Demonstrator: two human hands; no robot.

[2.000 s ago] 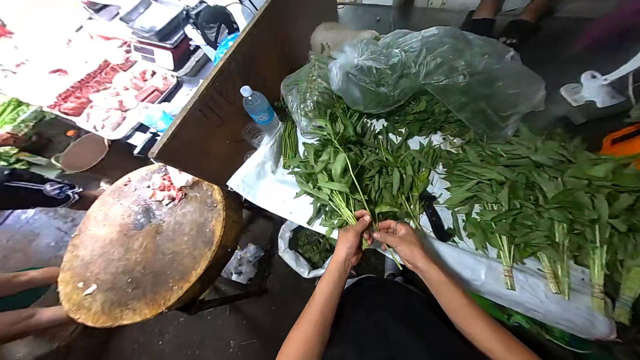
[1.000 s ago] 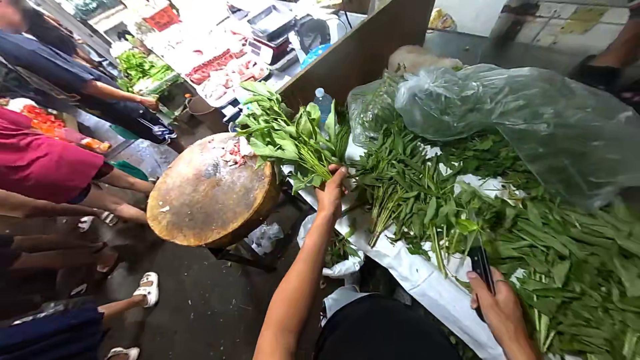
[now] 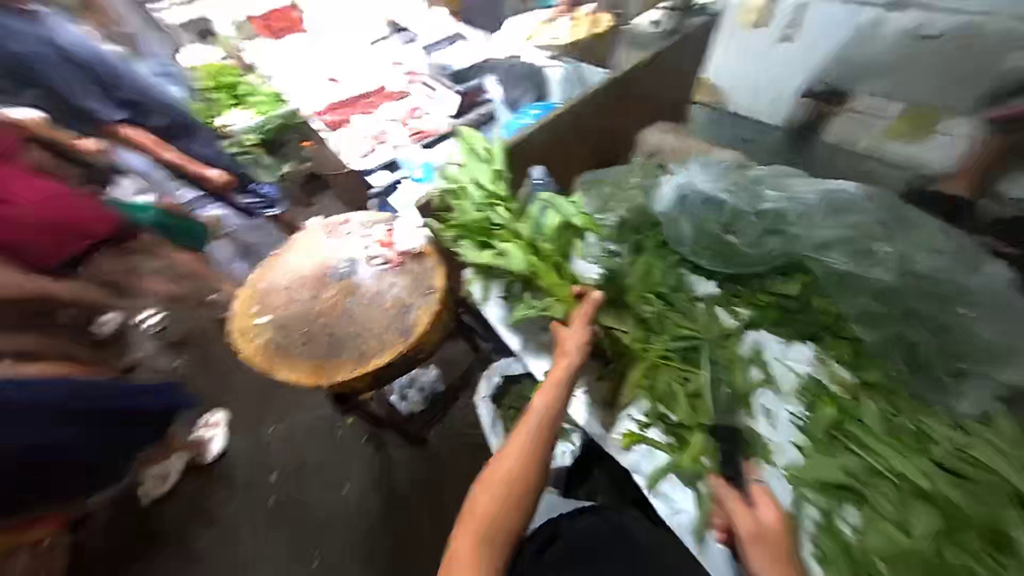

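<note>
My left hand (image 3: 578, 324) grips a bunch of leafy green stems (image 3: 512, 224) whose leaves fan out up and to the left, beside the plastic bottle (image 3: 541, 182). My right hand (image 3: 752, 512), lower right, is closed on the black handle of a knife (image 3: 730, 452); its blurred blade points away over the greens. Loose leafy stems (image 3: 680, 344) lie between my hands on a white sheet (image 3: 780, 384). More greens (image 3: 904, 472) are piled at the right. The picture is blurred by motion.
A round wooden chopping block (image 3: 336, 304) with meat scraps stands left of the sheet. A clear plastic bag (image 3: 864, 240) covers greens at the back. Behind a wooden board (image 3: 616, 112) is a meat stall. Several people stand at the left; an open white sack (image 3: 492, 400) is below.
Two seconds ago both hands were together at a bunch of stems. Since then they have parted, and my right hand has taken hold of the knife. The view has swung left.
</note>
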